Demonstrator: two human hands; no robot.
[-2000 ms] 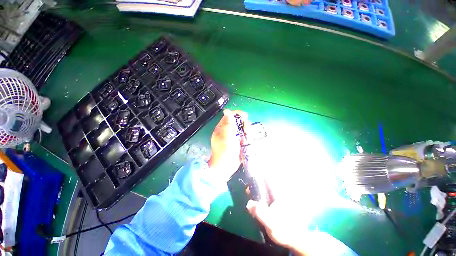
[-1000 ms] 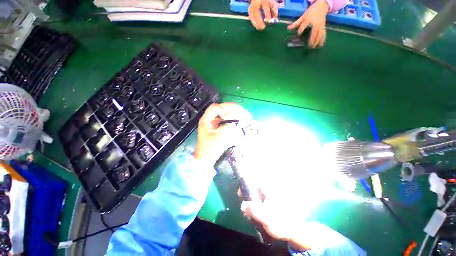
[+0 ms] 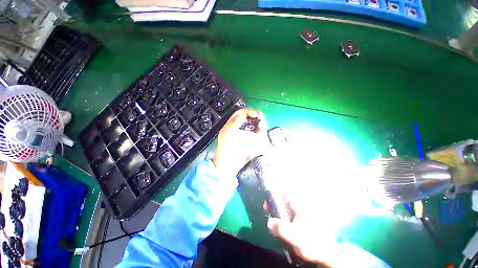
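My left hand [image 3: 233,138] pinches a small dark square unit [image 3: 251,124] with a shiny rim, near the right corner of the black blister tray [image 3: 126,207]. My right hand [image 3: 288,227], partly washed out by glare, holds a long, slim dark tool [image 3: 273,191] pointing up and away towards my left hand. The tool's far end lies by my left fingers; whether it touches the unit cannot be told. A second thin, pale-edged square part [image 3: 277,136] is just right of the held unit. The tray holds many dark square units; several near-left pockets are empty.
A silver lamp head [image 3: 411,179] glares from the right, with a blue stick [image 3: 417,140] behind it. Two small dark units [image 3: 350,49] lie at the far side, near a blue compartment tray [image 3: 356,7]. A white fan [image 3: 26,125], blue bin [image 3: 65,209] and stacked black trays [image 3: 60,63] are left.
The opposite person's hands have left the picture, and two small units now lie there. My left hand has turned the held unit so its face shows. The view has shifted slightly.
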